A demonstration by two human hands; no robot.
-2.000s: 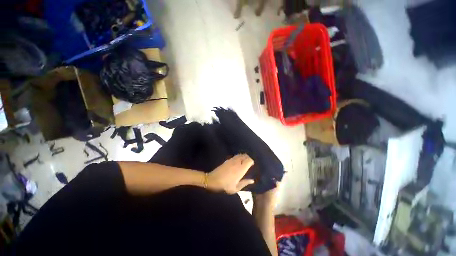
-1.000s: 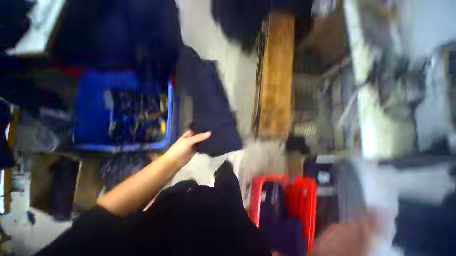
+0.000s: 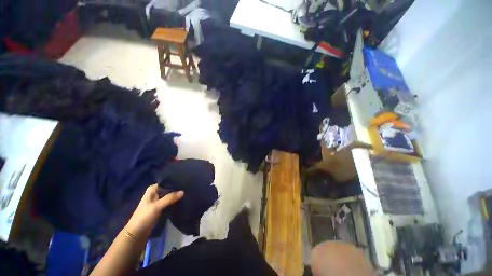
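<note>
My left hand [image 3: 157, 202] reaches forward left of centre and grips a folded dark navy or black garment piece [image 3: 191, 188] by its near left edge, thumb on top. The piece hangs over the edge of a big heap of navy cloth [image 3: 102, 156] at the left. A rounded, blurred patch of skin at the bottom edge, right of centre, seems to be part of my right hand or arm [image 3: 341, 260]; its fingers cannot be made out.
A wooden bench [image 3: 283, 215] stands right of centre, below another big dark cloth heap [image 3: 264, 102]. A stool [image 3: 171, 40] stands farther off on the pale floor. A sewing table [image 3: 372, 199] runs along the right. Blue crate parts [image 3: 67, 253] show at lower left.
The view has swung toward the large cloth heaps, and the red basket is out of view. My left hand, earlier on cloth at my lap, now holds a dark piece out at the left heap.
</note>
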